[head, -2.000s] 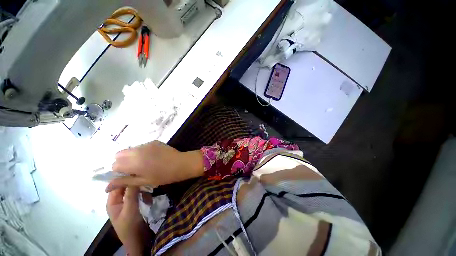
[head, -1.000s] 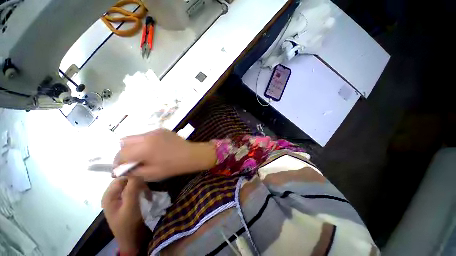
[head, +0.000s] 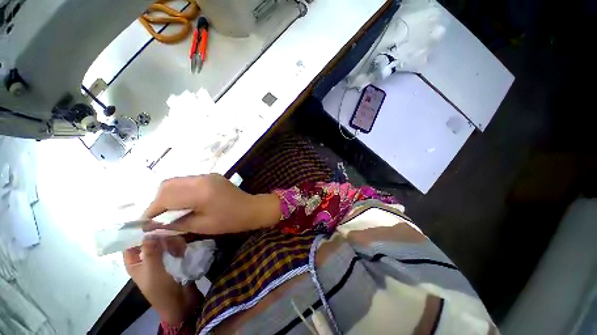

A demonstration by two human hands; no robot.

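Note:
A white fabric strip (head: pixel 121 236) lies between my two hands over the table's front edge, at the lower left. My right hand (head: pixel 199 204) is above it with the fingers closed on the strip's right part. My left hand (head: pixel 159 271) is just below, palm up, with its fingertips at the strip's lower edge. A crumpled bunch of white cut pieces (head: pixel 191 261) sits in my left hand. The strip's outline is partly washed out by glare. The presser foot (head: pixel 109 128) is above left of my hands, with no fabric clearly under it.
Orange-handled scissors (head: pixel 167 22) and red snips (head: pixel 199 44) lie on the machine bed. A white fabric pile (head: pixel 190 124) is right of the needle area. A dark thin tool (head: pixel 159 158) lies near. White panels (head: pixel 19 216) are far left, a phone (head: pixel 368 108) on the right board.
The strip now shows wider and extends farther left from my fingers. My left hand has shifted slightly left and turned more open, showing more of the crumpled bunch.

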